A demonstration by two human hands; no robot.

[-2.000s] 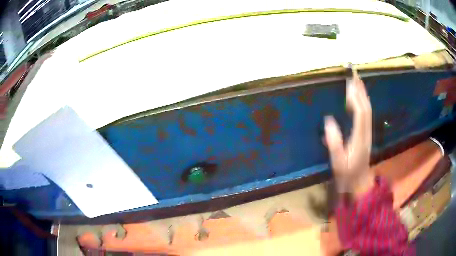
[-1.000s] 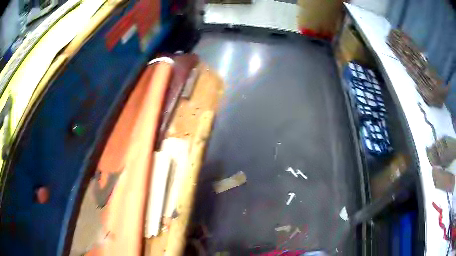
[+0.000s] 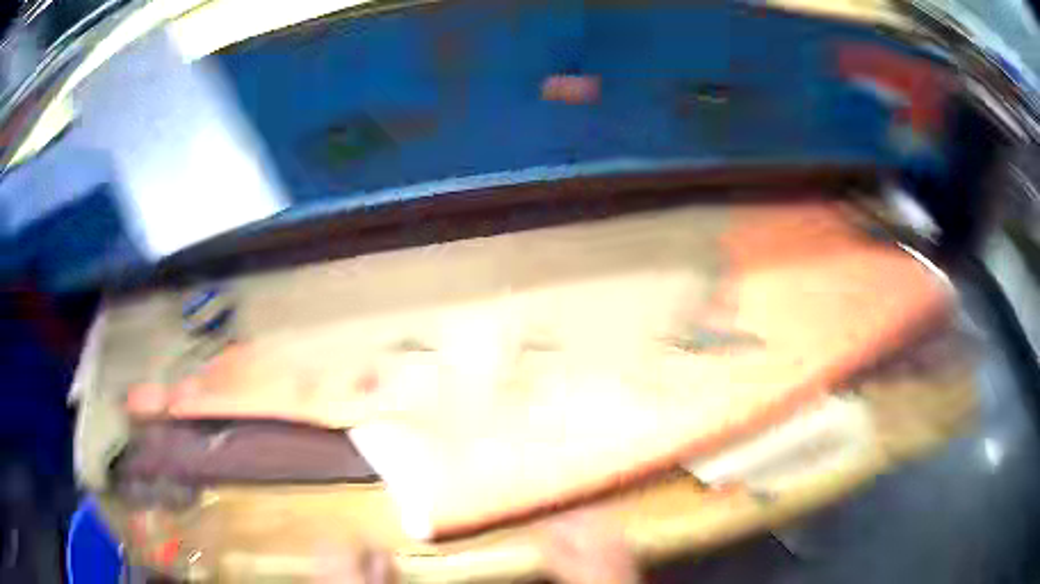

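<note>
The tan sheet material [image 3: 433, 274] lies on the orange cutting pad [image 3: 810, 257] below the blue press beam. Its near edge is irregular, and glare washes out the middle. My left hand [image 3: 356, 566] and my right hand [image 3: 587, 554] are at the bottom edge over the wooden boards [image 3: 274, 508]. Both are blurred and cut off, so I cannot tell whether they hold anything. A white strip [image 3: 393, 479] slants down at the pad's front edge. A small dark and blue object [image 3: 208, 310], too blurred to name, lies at the left end of the sheet.
The press beam [image 3: 479, 103] spans the back, with an orange-red button [image 3: 570, 88] and white paper [image 3: 211, 143] on it. The maroon board [image 3: 262, 452] is front left. Pale pieces [image 3: 787, 445] lie front right. A blue bin [image 3: 91, 548] shows bottom left; grey floor is at right.
The view has swung from the floor and side table back to the press bed. The raised hand seen at the beam two seconds ago is gone from there; two hands now show at the bottom edge.
</note>
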